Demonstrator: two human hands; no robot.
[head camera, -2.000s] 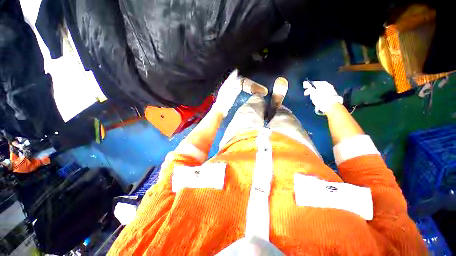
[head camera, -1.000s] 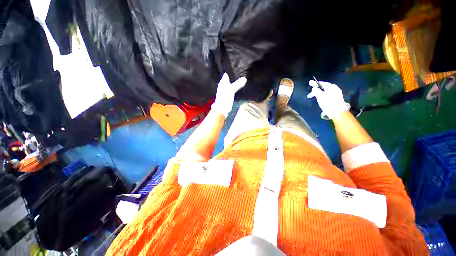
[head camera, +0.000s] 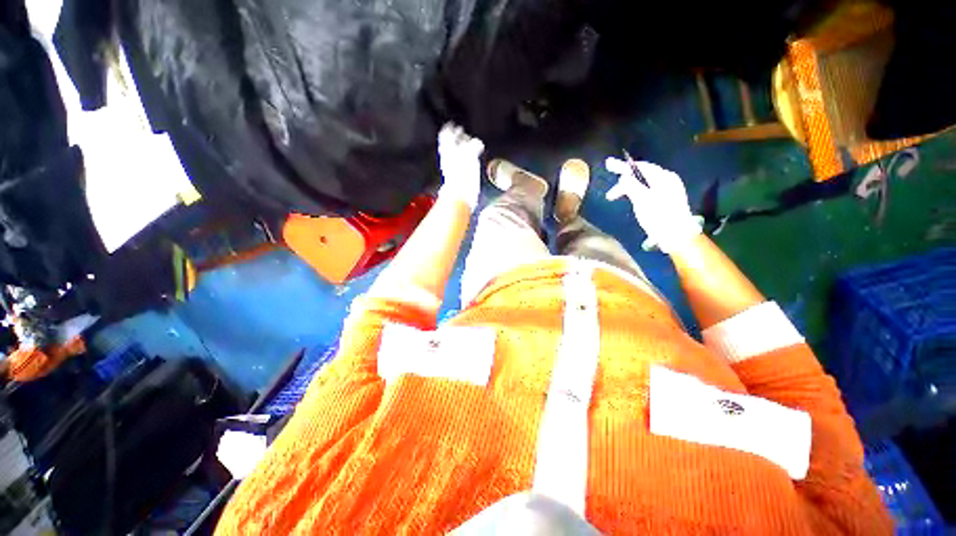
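Note:
A black coat with wrinkled, slightly shiny cloth lies over the table at the top and hangs down towards me. My left hand, in a white glove, is at the coat's near edge with its fingers bent against the cloth; the fingertips are blurred and I cannot tell if they pinch it. My right hand, also in a white glove, is held out over the floor, away from the coat. It holds a small thin dark tool, possibly thread snips, between the fingers.
A red stool stands under the table's near edge. A yellow-orange chair is at the upper right, blue crates at the right. Another dark garment and white table surface are at the left, dark cloth at the lower left.
My left hand opened with fingers apart at the coat's edge, then bent its fingers there. My right hand still holds the tool. The view has shifted a little, and my feet have moved.

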